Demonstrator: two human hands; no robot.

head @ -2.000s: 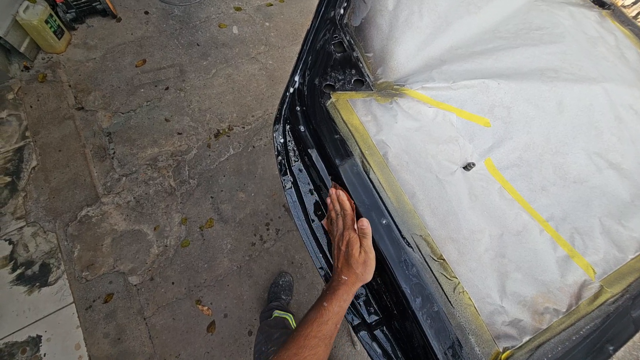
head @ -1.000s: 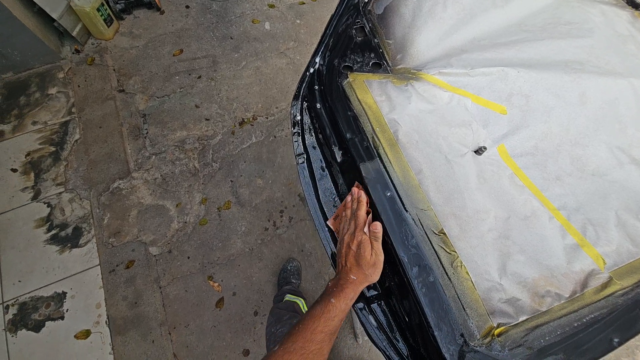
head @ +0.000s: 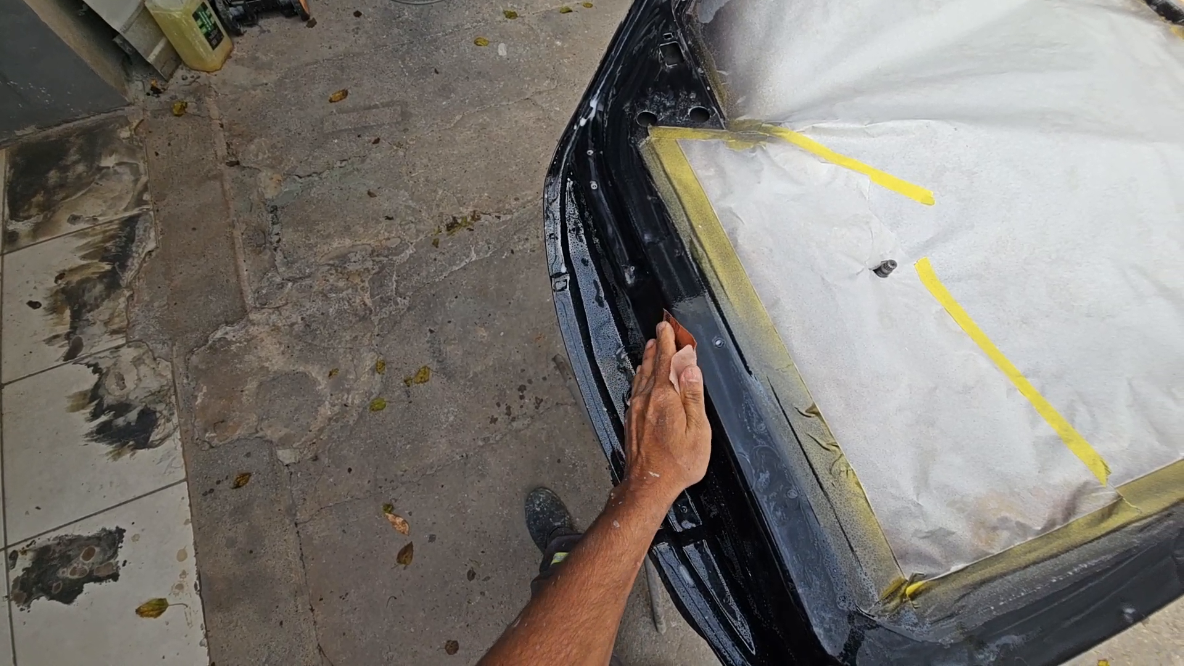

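My left hand [head: 668,416] lies palm down on a wet, glossy black car body panel [head: 758,453], its fingers pointing up the recessed channel along the edge. Under the fingers and thumb is a folded piece of reddish-brown sandpaper [head: 680,331], with a paler backing showing beside the thumb. Water drops and whitish residue mark the panel's outer rim. To the right of the hand, white masking paper [head: 925,370] covers the middle of the panel, bordered by yellow masking tape [head: 712,222] dusted with dark overspray. My right hand is not in view.
A dark stud [head: 885,268] pokes through the paper. A shoe [head: 548,518] stands on the cracked concrete floor [head: 370,277] below the panel's left edge. At the upper left are a plastic jug [head: 190,35] of yellowish liquid and stained white tiles [head: 83,407].
My left hand stays on the black channel with the sandpaper, which shows more clearly beyond the fingertips now than two seconds ago. The view has shifted somewhat.
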